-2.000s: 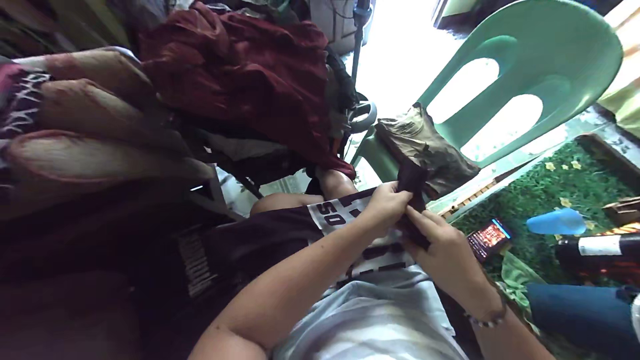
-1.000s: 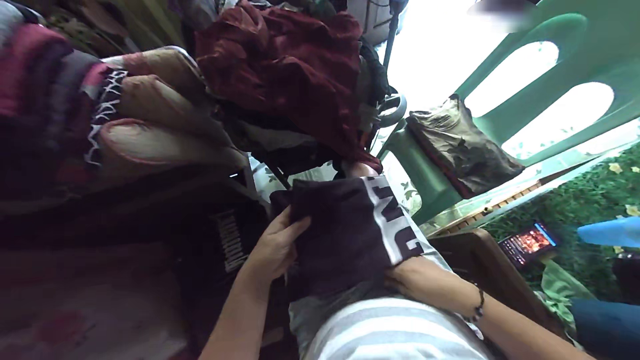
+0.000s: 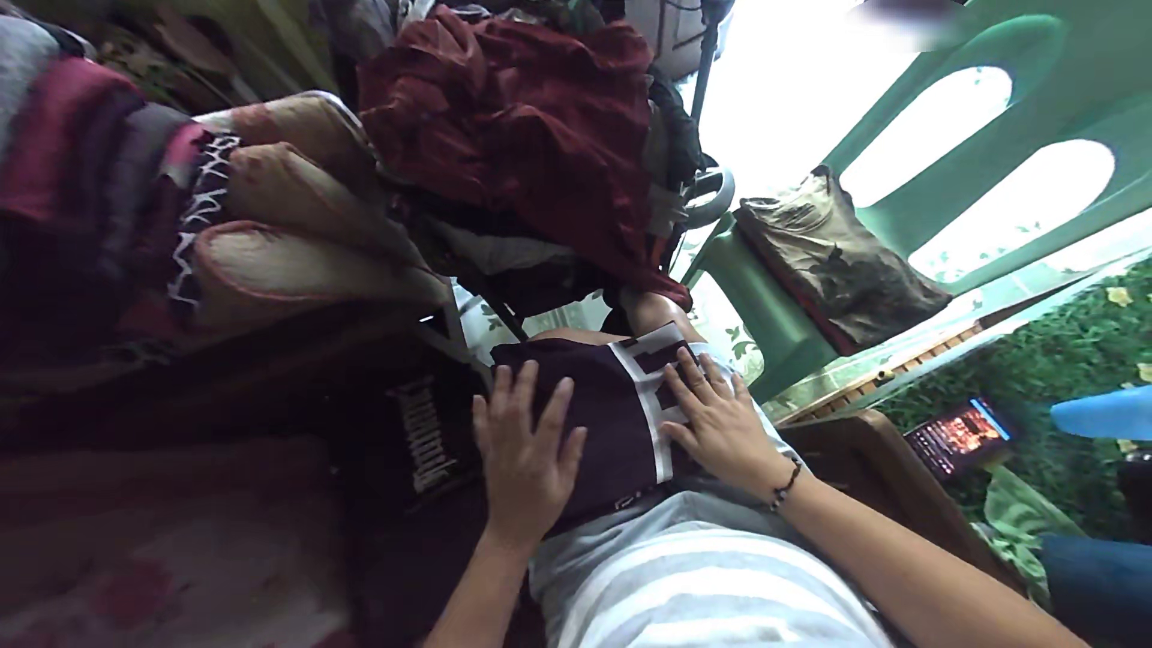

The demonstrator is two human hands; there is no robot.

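Note:
A dark garment with a white printed band [image 3: 598, 409] lies folded across my lap. My left hand [image 3: 526, 445] rests flat on its dark left part, fingers spread. On the printed band at the right lies my right hand [image 3: 724, 423], palm down with its fingers apart and a dark beaded bracelet at the wrist. Neither hand grips the cloth. To the left of my lap is another black cloth [image 3: 423, 432] bearing pale lettering.
A heap of clothes with a dark red garment [image 3: 531, 117] stands ahead. Folded blankets [image 3: 297, 261] are at the left. A folded brown shirt [image 3: 846, 261] lies on a green plastic chair [image 3: 765, 306]. At the right are a lit phone [image 3: 963, 436] and a blue object [image 3: 1102, 414].
Two seconds ago both my hands held the dark garment bunched at one end. It now lies folded smaller on my lap, and both hands rest spread on top.

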